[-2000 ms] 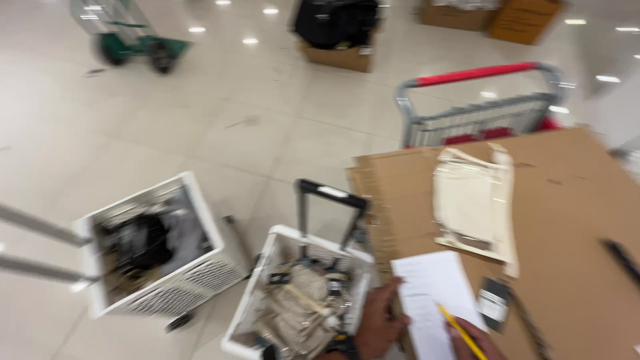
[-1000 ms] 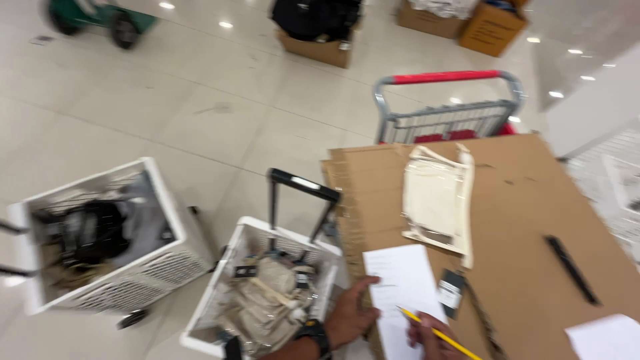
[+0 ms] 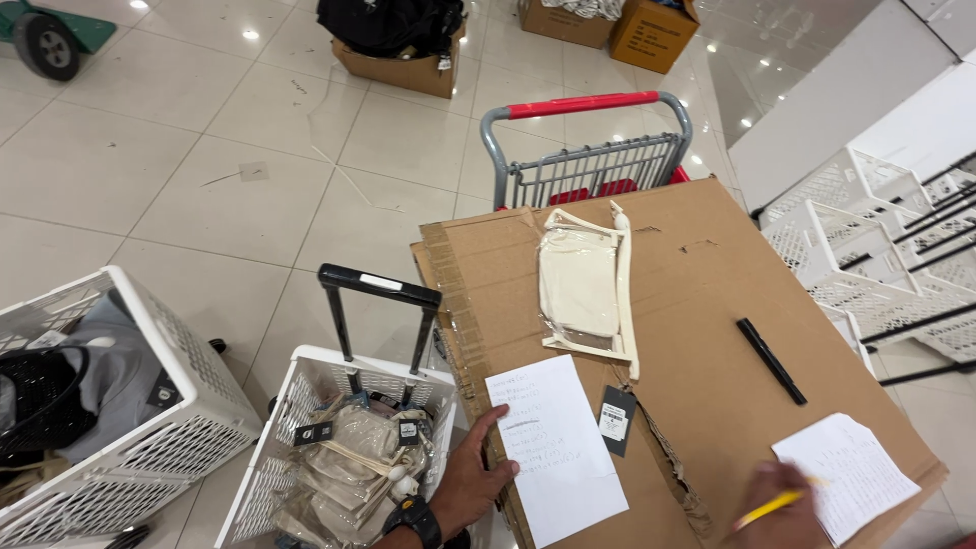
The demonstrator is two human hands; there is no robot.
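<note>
My left hand [image 3: 474, 467], with a black watch on its wrist, rests at the left edge of a flattened cardboard box, thumb and fingertip on a handwritten sheet [image 3: 560, 457]. At the lower right, my right hand [image 3: 778, 499] is blurred and holds a yellow pencil [image 3: 768, 509] over the edge of a second written paper [image 3: 854, 473]. A cream fabric bag [image 3: 579, 284] in clear plastic lies on the cardboard [image 3: 686, 305]. Its black tag [image 3: 616, 421] sits beside the first sheet. A black marker [image 3: 770, 361] lies farther right.
A white basket [image 3: 255, 465] with a black handle holds bagged cream items; another white basket [image 3: 183, 358] at left holds grey and black goods. A cart with a red handle [image 3: 583, 104] stands behind the cardboard. White baskets [image 3: 831, 229] are stacked at right, filled cartons [image 3: 412, 72] beyond.
My right hand with the pencil has moved right, from the first sheet to the second paper. My left hand remains at the first sheet's left edge. The view has shifted right.
</note>
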